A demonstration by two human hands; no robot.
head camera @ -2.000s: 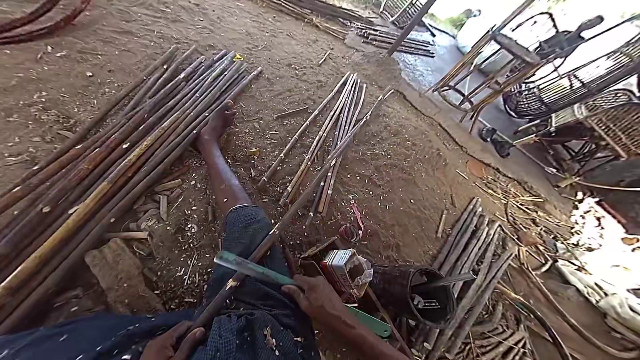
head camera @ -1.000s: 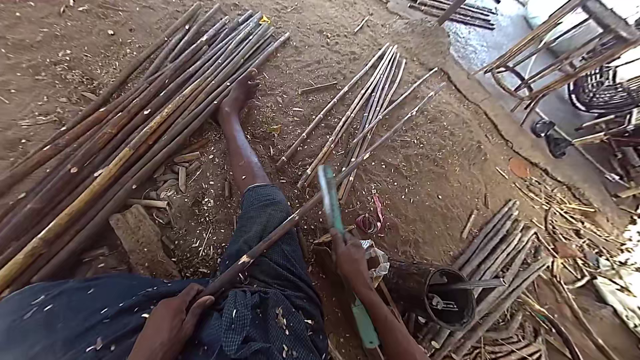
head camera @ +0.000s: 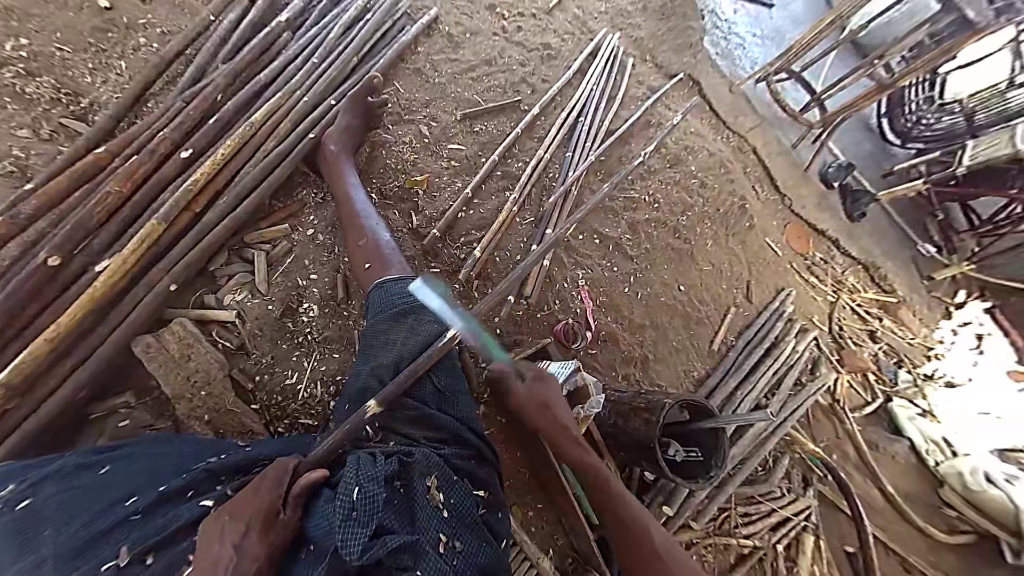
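A long thin wooden pole (head camera: 524, 268) lies slantwise across my clothed thigh, its far end over the dirt at upper right. My left hand (head camera: 260, 512) is closed around its near part at my lap. In my right hand (head camera: 532, 392) is a long green-handled blade (head camera: 460, 316), blurred, its blade across the pole above my thigh. A pale cut spot shows on the pole between my two hands. Light wood chips lie on my dark cloth. The hidden lower end of the blade's handle seems to run under my right wrist.
Thick poles (head camera: 184, 184) are piled at left by my bare foot. Thinner sticks (head camera: 552, 160) lie ahead. A metal can (head camera: 696, 440) with tools stands right, beside cut sticks (head camera: 760, 368). A wood block (head camera: 196, 380) lies left. Cane furniture (head camera: 952, 104) is at upper right.
My right hand has moved the blade along the pole, and its angle has changed. My left hand still holds the pole's near part.
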